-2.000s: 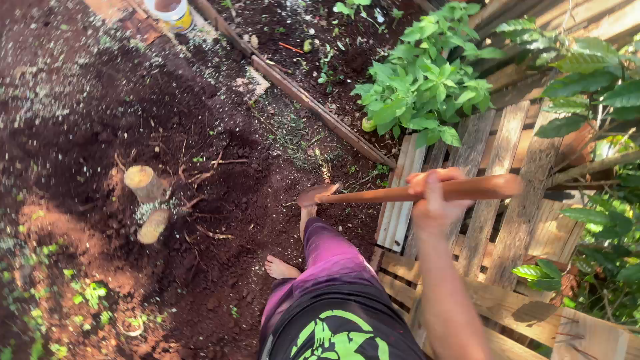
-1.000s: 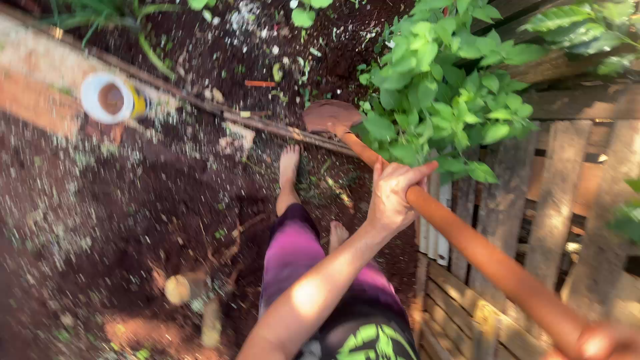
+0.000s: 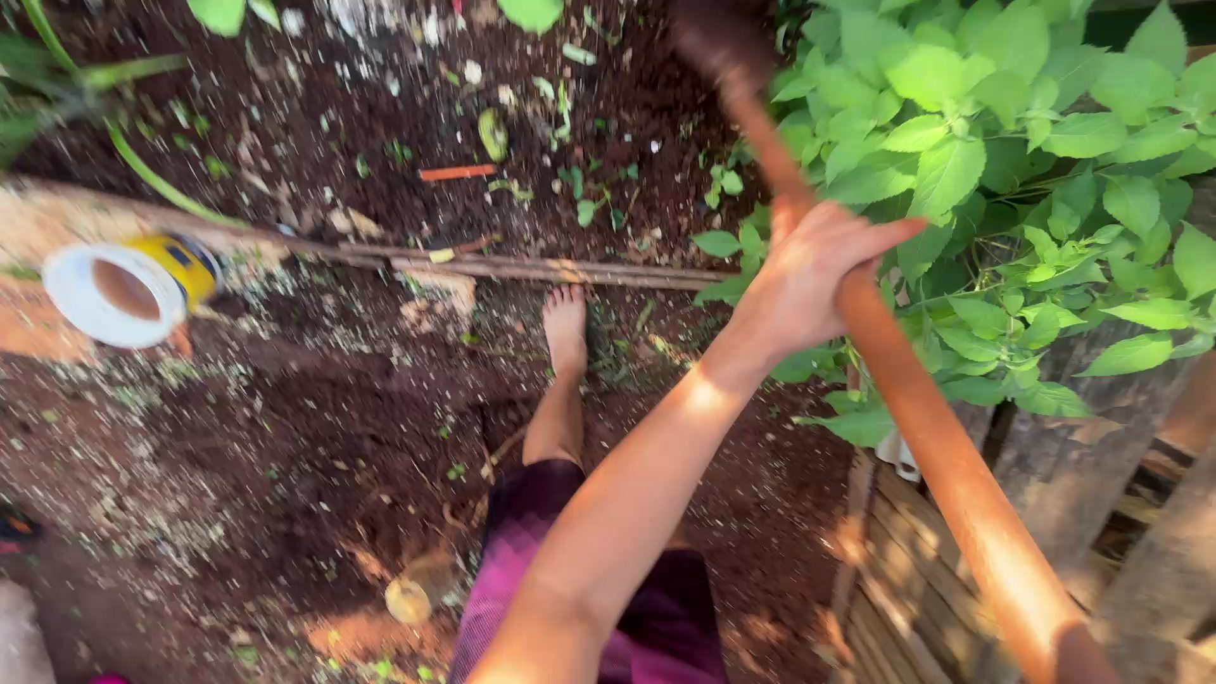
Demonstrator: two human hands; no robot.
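My left hand is wrapped around the wooden handle of a long-handled digging tool, with the thumb sticking out to the right. The handle slants from the bottom right up to the top centre. There the dark blade is blurred over the soil, left of the leafy green plant; whether it is a hoe or a shovel I cannot tell. My right hand is out of view, as is the handle's lower end. My bare foot stands on the soil just below a thin wooden edging board.
A white and yellow plastic bucket lies or stands tilted at the left, by the edging. A cut stump with roots is at the bottom. Wooden slats border the right side. An orange strip lies on the upper soil.
The tool's blade has swung up and away from beside my foot. My left hand came onto the handle after the first frame; my right hand has left the view. The view has shifted much.
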